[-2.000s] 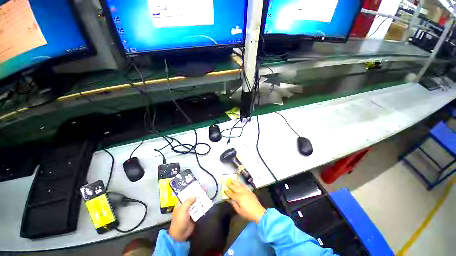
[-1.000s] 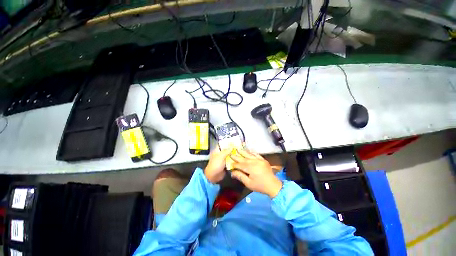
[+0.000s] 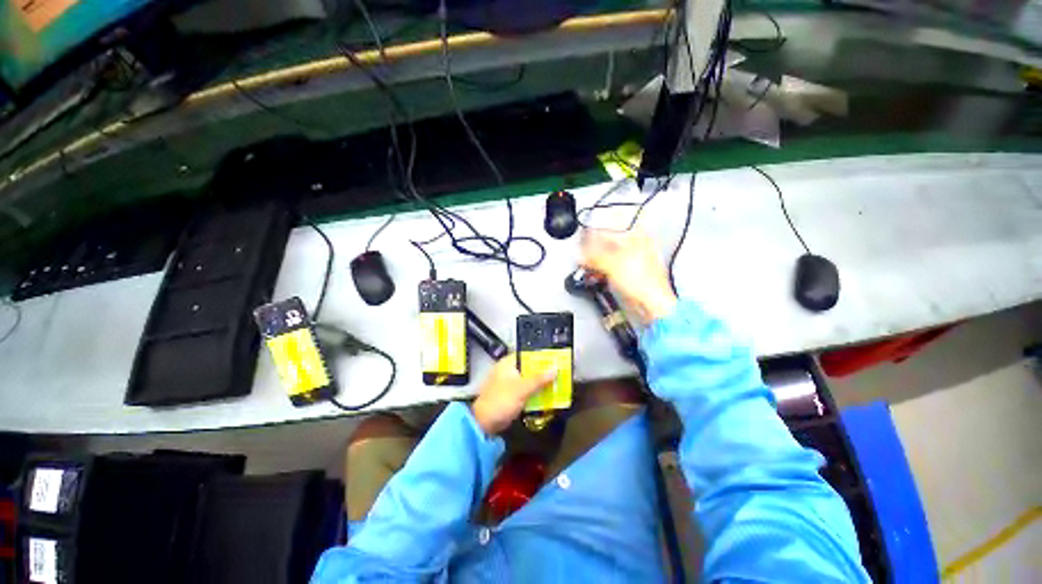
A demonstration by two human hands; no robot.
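Note:
My left hand (image 3: 503,394) holds a phone unit (image 3: 545,332) at the bench's front edge. A yellow card (image 3: 548,382) covers its lower part, and a thin black cable reaches its speckled top end. My right hand (image 3: 631,272) is over the round head of a black handheld scanner (image 3: 618,329) lying on the bench; its fingers are blurred, and I cannot tell whether they grip anything. Two more phone units with yellow cards lie to the left, one in the middle (image 3: 443,331) and one further left (image 3: 295,351).
Three mice lie on the bench, at left (image 3: 371,277), centre (image 3: 560,215) and right (image 3: 816,282). An empty slotted black tray (image 3: 211,308) is at left. A black rod-shaped object (image 3: 486,334) lies between two phones. Black trays with white labels (image 3: 46,491) are below left; cables cross behind.
The phone's white label showed earlier; now its lower part shows yellow. My right hand has left the phone and moved forward and right to the scanner. My left hand still holds the phone.

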